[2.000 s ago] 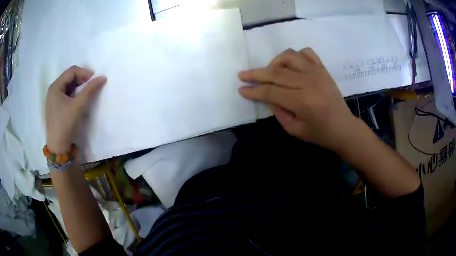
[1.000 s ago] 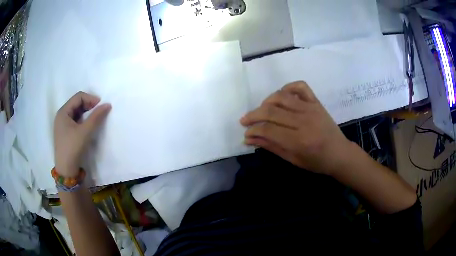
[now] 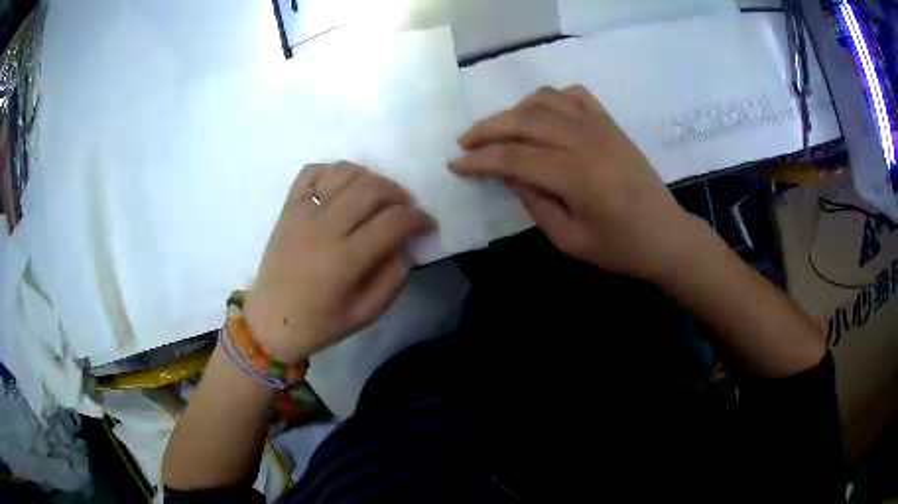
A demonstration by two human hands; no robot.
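Note:
A white fabric panel [image 3: 394, 108] lies flat on the white table, hard to tell from the tabletop at its left. My left hand [image 3: 345, 246], with a ring and a beaded bracelet, is over the panel's front part, fingers bent and blurred. Its fingertips point at the panel's right front corner; whether they pinch the cloth cannot be told. My right hand [image 3: 581, 177] is at the panel's right edge, its fingertips on or just above the cloth and its fingers slightly apart. Nothing shows held in it.
The machine bed [image 3: 502, 28] is at the top centre. A long thin metal tool [image 3: 799, 59] lies at the table's right end. A ruler print [image 3: 729, 120] is near the front edge. A brown carton [image 3: 837, 295] stands at right. White cloth pieces [image 3: 49, 354] hang at left.
My left hand has moved right across the panel, towards my right hand. My right hand remains by the panel's right edge. The whole view has shifted a little.

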